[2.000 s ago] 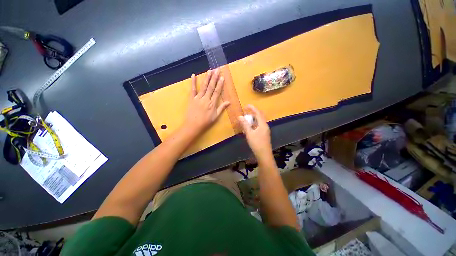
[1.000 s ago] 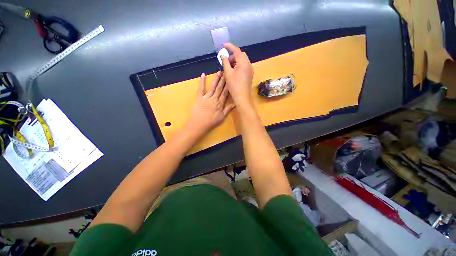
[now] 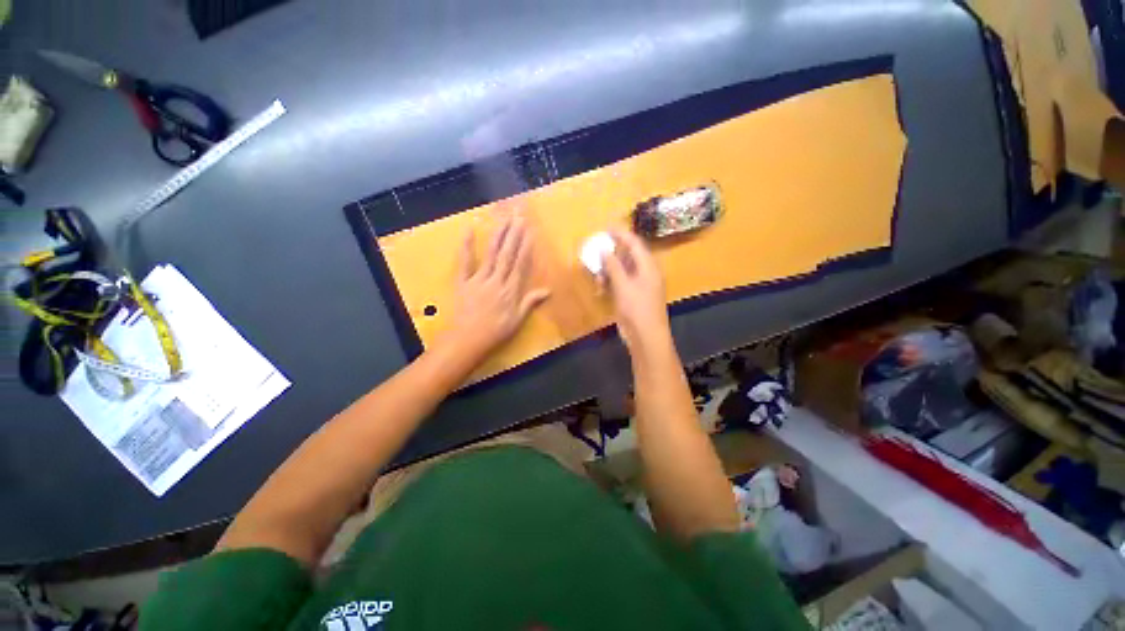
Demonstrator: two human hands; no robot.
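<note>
A yellow-tan card pattern piece (image 3: 790, 173) lies on dark fabric (image 3: 457, 191) with white chalk lines along its far edge. My left hand (image 3: 496, 290) lies flat with fingers spread on the card, at the blurred clear ruler (image 3: 543, 265), which lies across card and fabric; I cannot tell how firmly it is pressed. My right hand (image 3: 635, 284) holds the white tailor's chalk (image 3: 597, 253) between its fingers over the card, right of the ruler. A silvery and dark pattern weight (image 3: 677, 213) sits on the card.
Shears (image 3: 179, 121), a narrow white measuring strip (image 3: 204, 166) and a cream block (image 3: 22, 123) lie at the left. A yellow and black tape measure (image 3: 154, 330) lies on a printed paper (image 3: 185, 407). More tan card (image 3: 1061, 86) lies at the right. Boxes and scraps are below the table.
My right hand has come back from the far fabric strip toward me with the chalk. The ruler and my left hand have shifted left over the card, and a new cross line shows on the fabric.
</note>
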